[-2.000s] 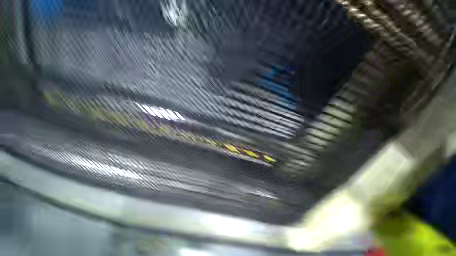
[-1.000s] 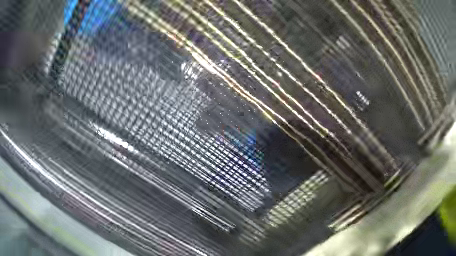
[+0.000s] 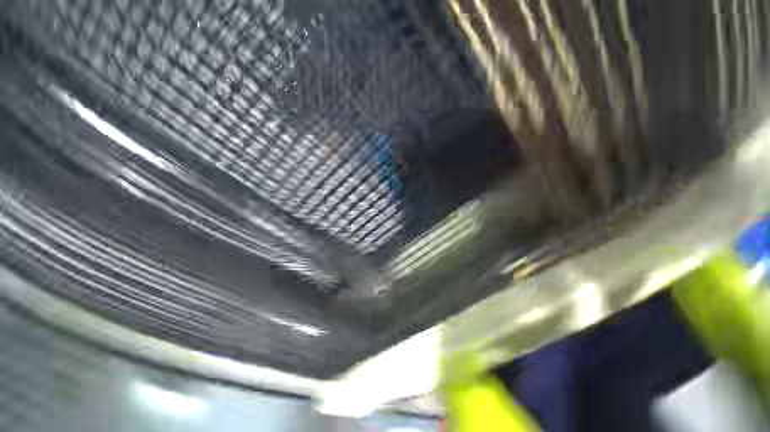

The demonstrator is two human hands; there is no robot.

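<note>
The black mesh conveyor belt [image 3: 228, 93] fills the upper and left part of the view, blurred. Long shiny and brownish lines cross it at the upper right. A cream side rail [image 3: 507, 337] bends along its lower edge. No workpiece can be made out on the belt. My left hand and my right hand are not in view.
A yellow-green and dark garment [image 3: 718, 308] shows at the lower right, with a small blue patch [image 3: 754, 245] at the right edge. A pale grey-green surface [image 3: 76, 380] lies beyond the rail at the lower left. A small blue shape shows through the mesh.
The view has turned and shifted. The belt pattern and blue shape sit further up and left, and more of the yellow-green and dark garment shows at the lower right.
</note>
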